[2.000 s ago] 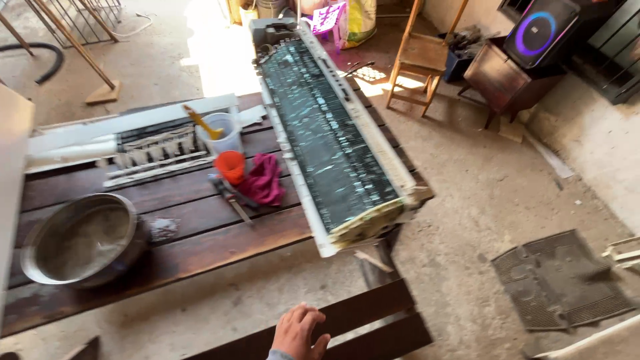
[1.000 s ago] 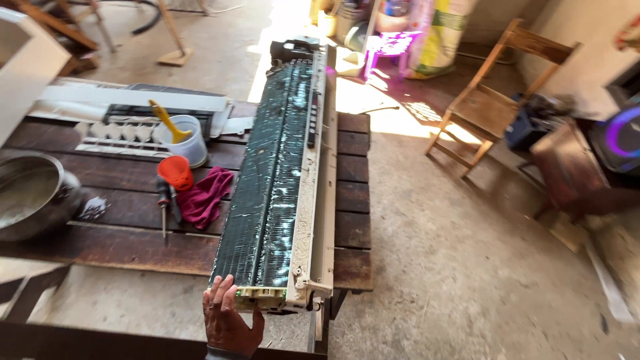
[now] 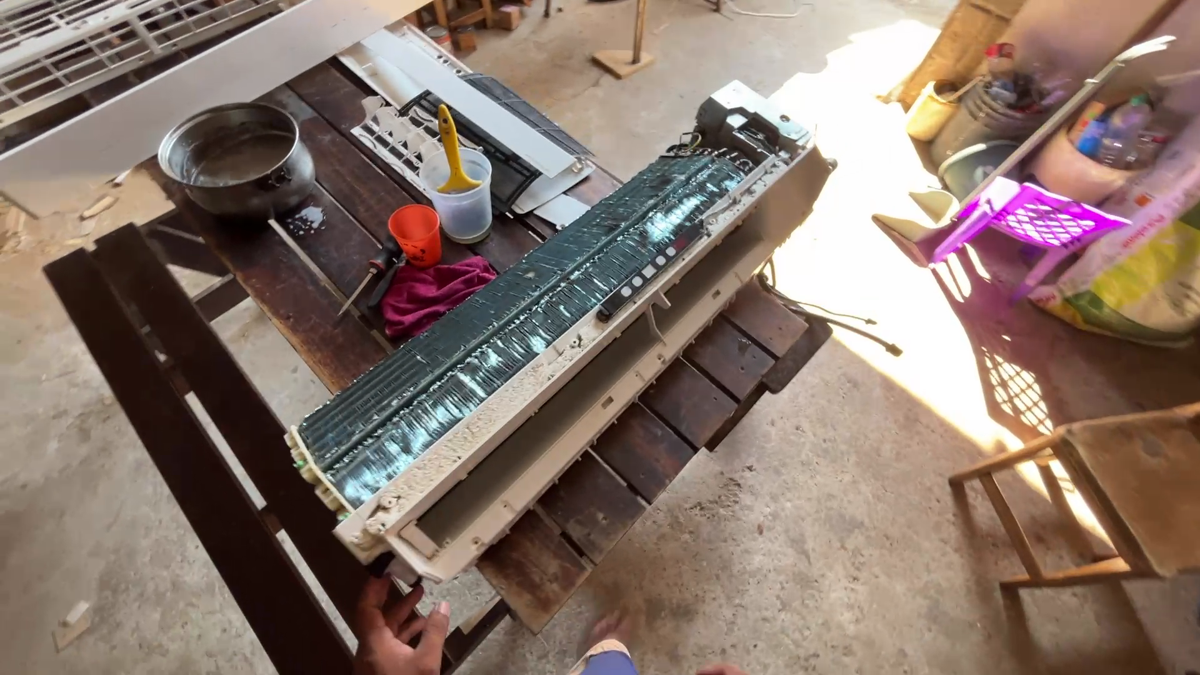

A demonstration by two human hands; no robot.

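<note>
My left hand (image 3: 398,630) is at the lower left end of a split air conditioner's indoor unit (image 3: 562,375), fingers bent and thumb apart, just below the casing corner; whether they touch is unclear. Only fingertips of my right hand (image 3: 720,669) show at the bottom edge. The uncovered unit lies across a slatted wooden table (image 3: 647,450), its finned coil (image 3: 506,323) wet and shiny, its long air outlet facing me. Behind it are a magenta cloth (image 3: 436,295), an orange cup (image 3: 415,234), a screwdriver (image 3: 370,272) and a clear plastic cup (image 3: 459,202) holding a yellow-handled brush (image 3: 451,150).
A metal pot (image 3: 239,159) and white plastic covers (image 3: 469,103) stand farther back. A dark slatted bench (image 3: 206,441) is at left. Cables (image 3: 844,319) hang past the table's right end. A wooden chair (image 3: 1106,497) and a purple plastic stool (image 3: 1041,220) are at right.
My left hand has gone from away from the unit to its near end, then from the end's top to beneath the corner. The view has turned considerably.
</note>
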